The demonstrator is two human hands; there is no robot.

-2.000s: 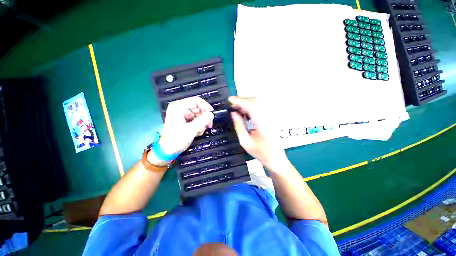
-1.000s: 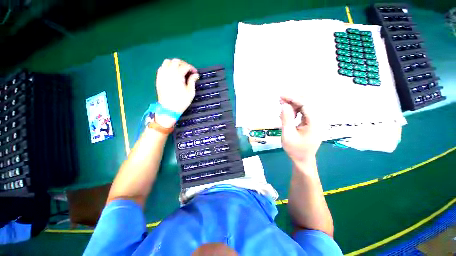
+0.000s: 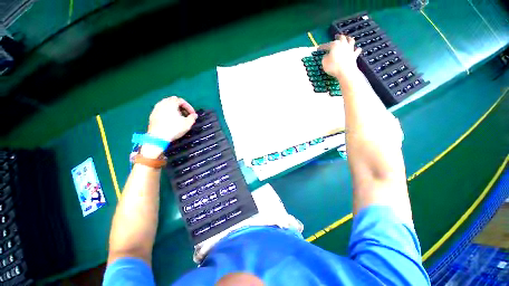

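The slotted black work tray (image 3: 209, 167) lies in front of me with rows of small dark pieces. My left hand (image 3: 172, 118) is at the tray's far left corner, fingers curled; whether it holds a piece is hidden. My right hand (image 3: 340, 57) reaches over the far right part of the white foam sheets (image 3: 273, 106), at the group of green circuit boards (image 3: 318, 75), and covers some of them. Its fingertips lie between the boards and the second parts tray (image 3: 385, 61); I cannot tell whether they grip anything.
A printed card (image 3: 88, 187) lies left of a yellow line. Stacked trays (image 3: 33, 212) stand at the far left. More green parts show along the sheets' near edge. White cloth (image 3: 273, 206) lies at the work tray's near end. Blue bins (image 3: 480, 268) are at the lower right.
My right hand has moved from the sheets' near edge up and across to the green boards. My left hand stays near the tray's far left corner. The view has turned and shifted right.
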